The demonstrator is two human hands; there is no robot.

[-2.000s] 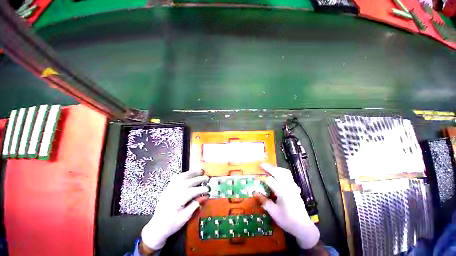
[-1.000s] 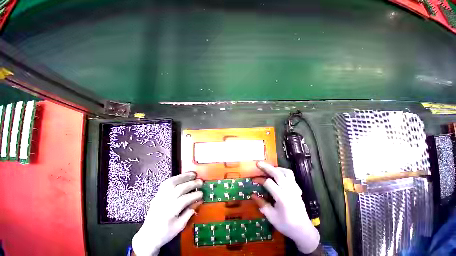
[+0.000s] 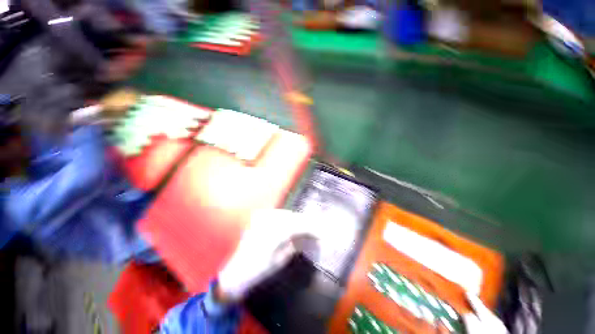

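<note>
The view is blurred. The orange fixture (image 3: 434, 251) lies tilted at the lower right. Its upper pocket holds a white plate (image 3: 430, 253). A green circuit board (image 3: 412, 297) lies in the middle pocket and another circuit board (image 3: 366, 322) shows at the bottom edge. My gloved left hand (image 3: 264, 251) is off the fixture, over the red board's edge beside the black screw tray (image 3: 336, 212); its fingers are too blurred to read. My gloved right hand (image 3: 481, 319) is cut off by the bottom edge, at the right end of the middle board; its grip cannot be told.
The red board (image 3: 215, 202) lies left of the tray, with white-topped strips (image 3: 235, 134) at its far end. A person in blue sleeves (image 3: 72, 189) is at the left, near more strips (image 3: 156, 121). The black screwdriver (image 3: 525, 303) is at the right, before the green belt (image 3: 417, 124).
The view has swung left and tilted, bringing the person in blue into sight. My left hand has left the middle board and moved left. My right hand remains near the board's right end.
</note>
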